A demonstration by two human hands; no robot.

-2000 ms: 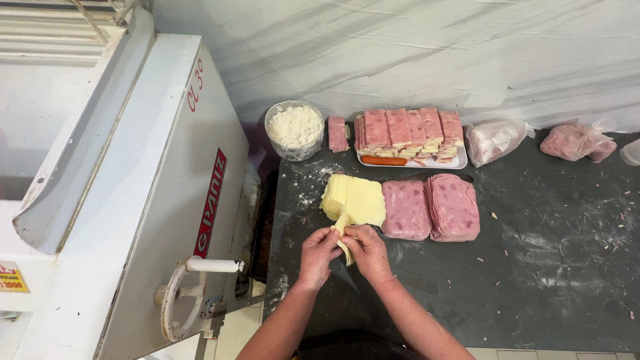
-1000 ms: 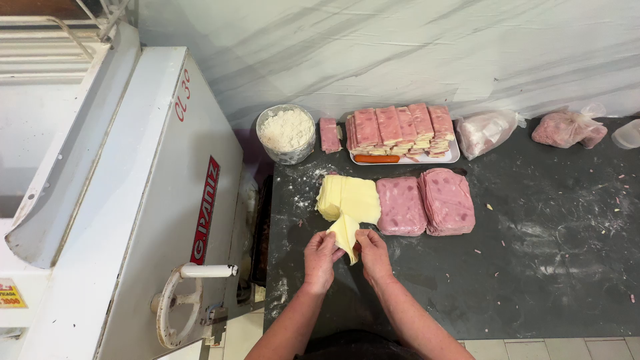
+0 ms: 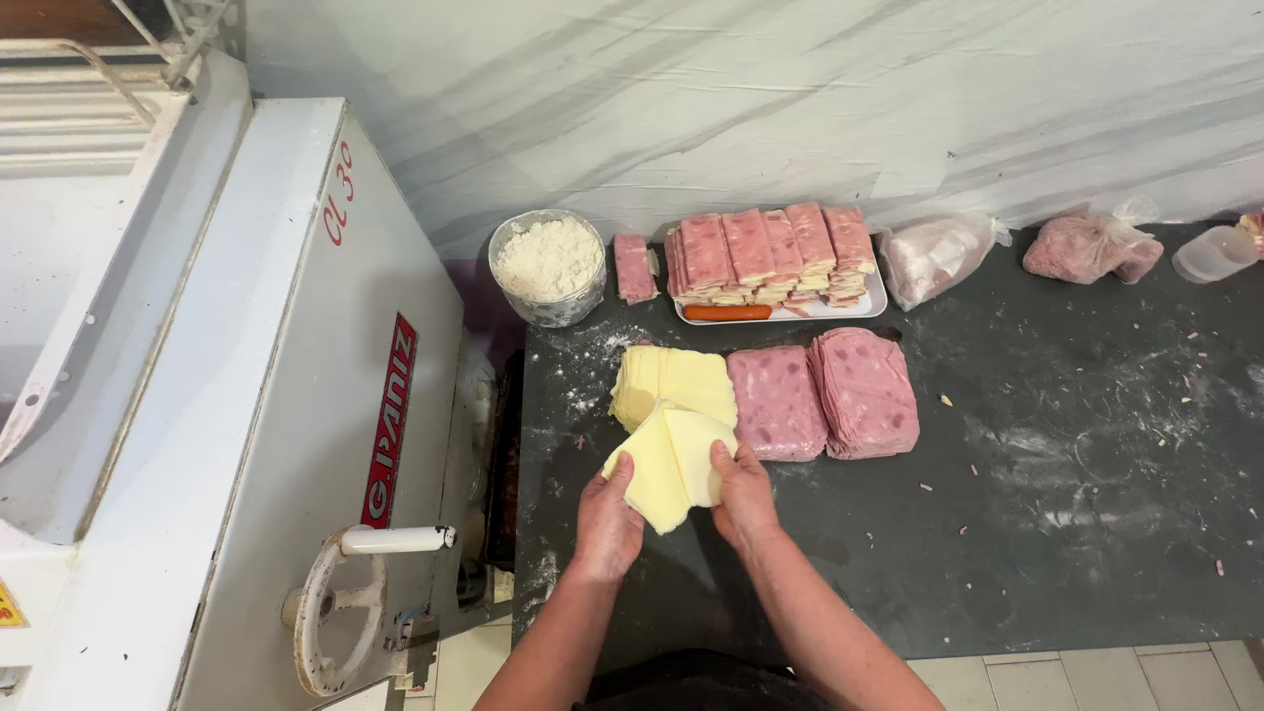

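Observation:
My left hand (image 3: 609, 515) and my right hand (image 3: 743, 491) each pinch an edge of thin yellow cheese slices (image 3: 671, 464), spread apart like a fan between them. The slices' far edge overlaps the near side of a stack of sliced cheese (image 3: 681, 380) on the dark table. Right of that stack lies a flat pile of square ham slices (image 3: 777, 403). A taller, slightly fanned pile of ham slices (image 3: 866, 393) touches it on the right. How many cheese slices I hold, I cannot tell.
Behind are a tub of white flour (image 3: 548, 262), a small ham-and-cheese piece (image 3: 635, 268), a white tray (image 3: 854, 308) of layered ham and cheese with an orange sausage (image 3: 727, 312), two plastic bags (image 3: 936, 259) and a plastic cup (image 3: 1215, 254). A machine with a handwheel (image 3: 341, 622) stands left.
My hands have moved apart, and the cheese between them, bunched up two seconds ago, is now opened out flat. The piles and the tray stay in place.

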